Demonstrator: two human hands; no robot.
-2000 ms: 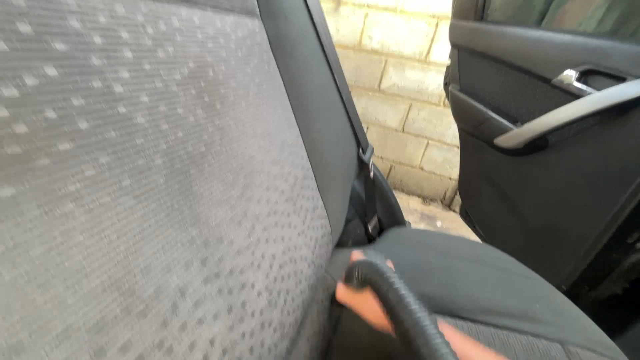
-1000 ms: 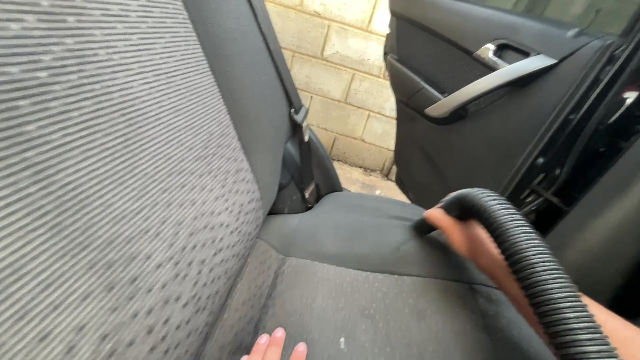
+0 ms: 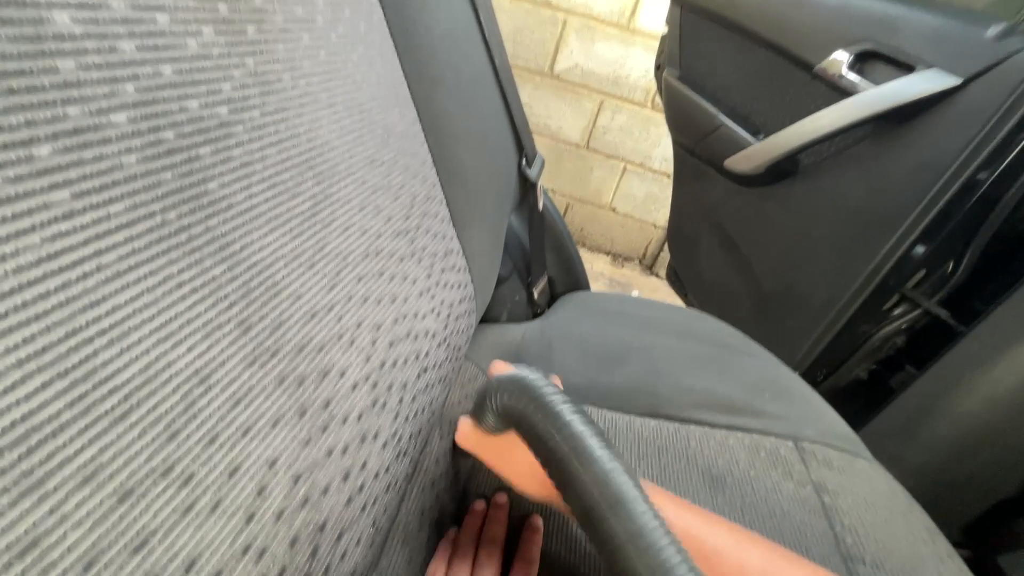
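My right hand (image 3: 512, 464) is closed around the end of a black corrugated vacuum hose (image 3: 592, 480), low at the crease between the patterned seat backrest (image 3: 240, 280) and the seat cushion (image 3: 720, 464). The hose curves down toward the bottom edge and covers part of the hand; its tip is hidden. My left hand (image 3: 484, 540) rests at the bottom edge with its fingers spread a little, pressed on the cushion beside the crease, just below the right hand. Nothing shows in its fingers.
A seat belt (image 3: 512, 104) with its metal buckle tongue hangs beside the backrest's outer edge. The open car door (image 3: 752, 224), with a silver pull handle (image 3: 840, 120), stands at the right. Outside is a block wall (image 3: 600, 104).
My right hand has moved with the hose from the cushion's outer side, where it was a second ago, left to the crease by the backrest. The left hand remains on the cushion.
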